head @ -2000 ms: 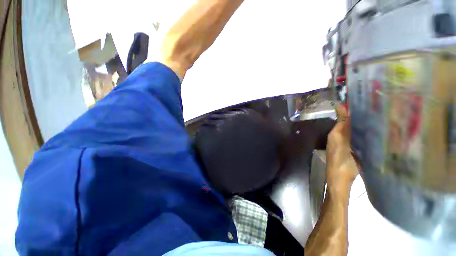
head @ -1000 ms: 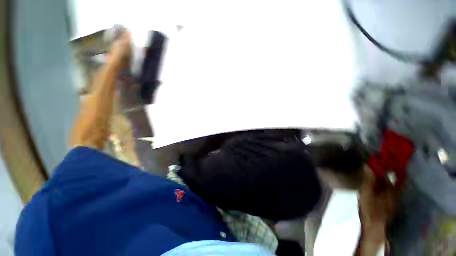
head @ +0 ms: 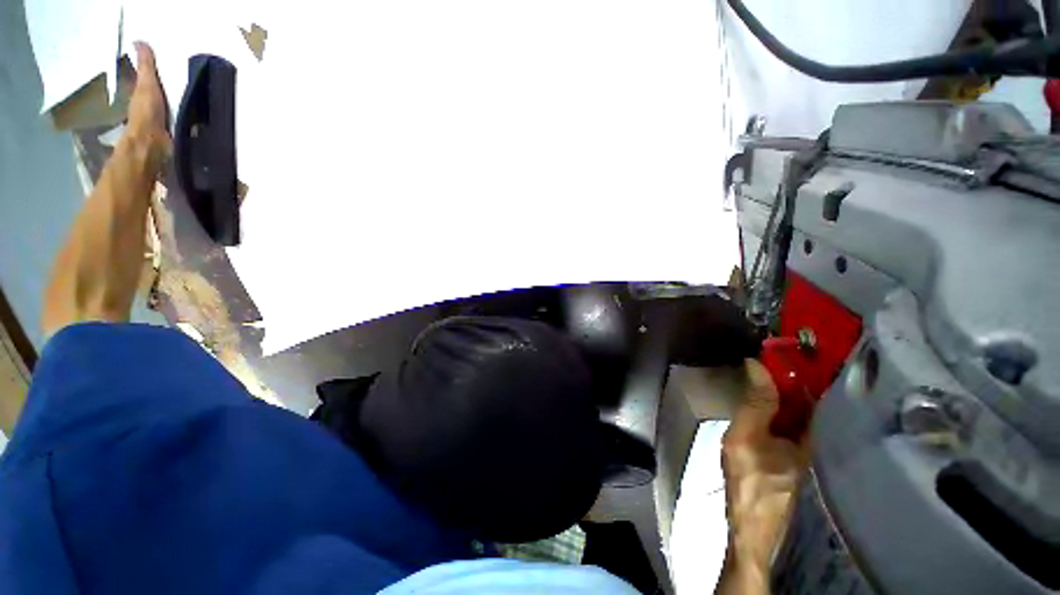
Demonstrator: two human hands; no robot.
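Note:
The broad white-topped stack [head: 500, 151] lies in front of me. A long black bar [head: 209, 151] lies on its left part. My left hand [head: 144, 110] is at the stack's left edge, just left of the bar, seen edge-on with straight fingers and nothing visible in it. The large grey cutting machine [head: 918, 244] stands at the right edge of the stack. My right hand [head: 761, 436] is on its red handle [head: 819, 343], thumb side showing, fingers partly hidden behind it. The blade is not clearly visible.
A black cable [head: 849, 67] curves over the top right. Brown and white offcuts [head: 192, 279] lie along the stack's left side. A small brown scrap [head: 253, 42] lies on the white top. My dark-clad knee [head: 488, 418] is close below the stack's near edge.
My left hand has moved left and forward from over the stack to its left edge. The view has shifted, and the machine's red handle with my right hand on it now shows clearly.

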